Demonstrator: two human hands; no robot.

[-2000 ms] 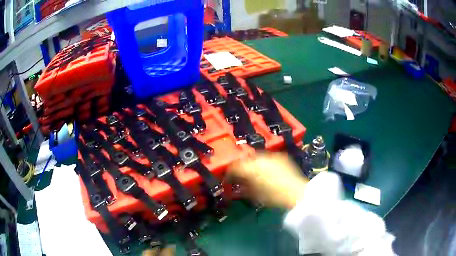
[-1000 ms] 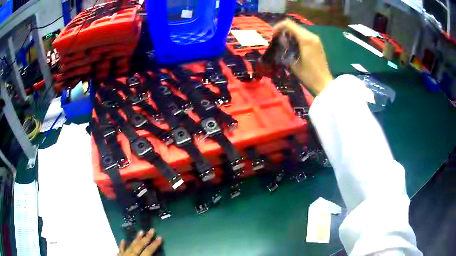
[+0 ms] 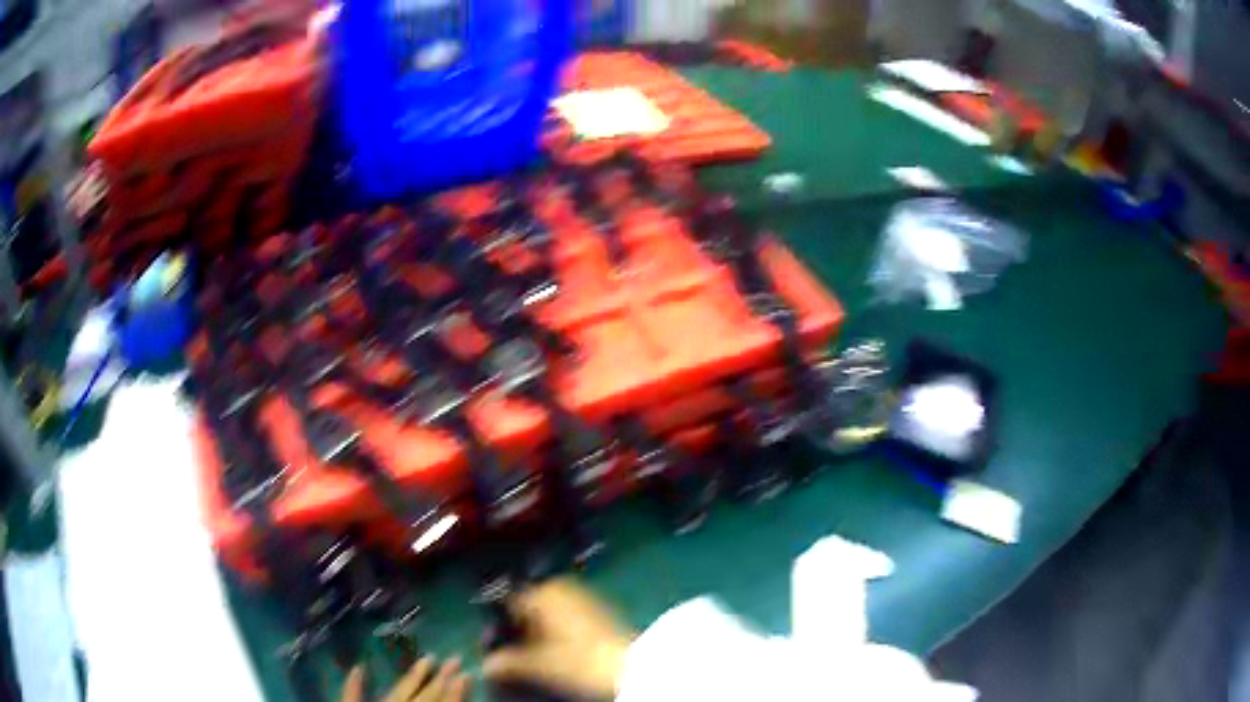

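Black smartwatches (image 3: 514, 359) lie draped over a stack of orange-red compartment trays (image 3: 644, 329); the frame is blurred. Their straps and shiny buckles hang over the front edge. My right hand (image 3: 562, 642) is low in the centre, in front of the trays, with a dark thing at its fingertips that looks like part of a watch; the blur hides whether it is gripped. My left hand (image 3: 409, 682) is cut off by the bottom edge, close to the left of my right hand, with fingertips showing on the green bench.
A blue plastic basket (image 3: 446, 103) stands behind the watches. White paper sheets (image 3: 137, 549) lie at left. At right are a dispenser bottle (image 3: 861, 391), a small black tray (image 3: 946, 409) with white material, a white card (image 3: 982, 509), a clear bag (image 3: 946, 250) and a white scrap (image 3: 831, 587).
My right hand has come down from the back of the trays to the front, beside my left hand. The dark watches it held there are no longer clearly seen. The view has shifted.
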